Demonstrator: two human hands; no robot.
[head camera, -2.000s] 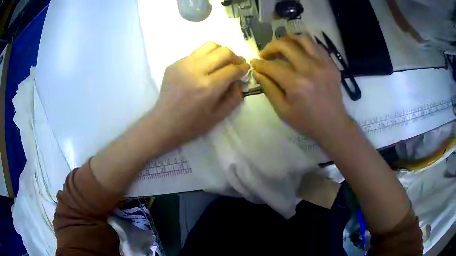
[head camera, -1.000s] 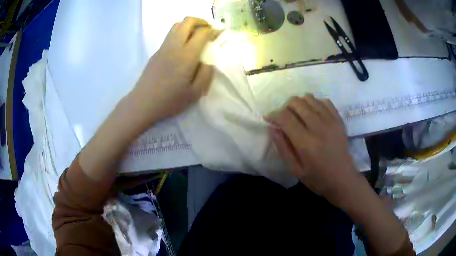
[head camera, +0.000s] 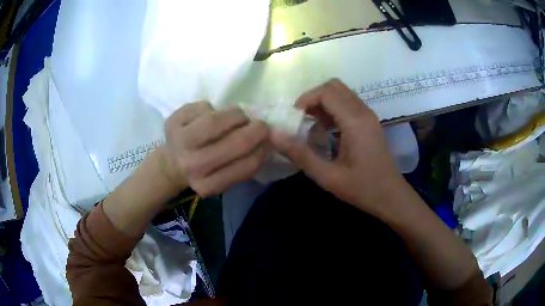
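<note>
A white cloth piece (head camera: 200, 51) lies on the machine table and runs down to my hands near the table's front edge. My left hand (head camera: 218, 146) is closed on the cloth, its fingers curled. My right hand (head camera: 340, 134) pinches a folded edge of the same cloth between thumb and fingers, close beside my left hand. Part of the cloth hangs below my hands over the dark-clothed lap. The exact fold between my fingers is blurred.
Black thread snips (head camera: 400, 25) lie on the machine bed beside a black pad (head camera: 433, 11). A printed ruler (head camera: 448, 79) runs along the table's front. White cloth is heaped at the left edge (head camera: 45, 197) and at the right (head camera: 502, 197). More cloth hangs below the table at lower left (head camera: 170, 269).
Both hands have drawn back from the lit needle area towards the table's front edge with the cloth and come together. The view has tilted down, so the snips sit higher.
</note>
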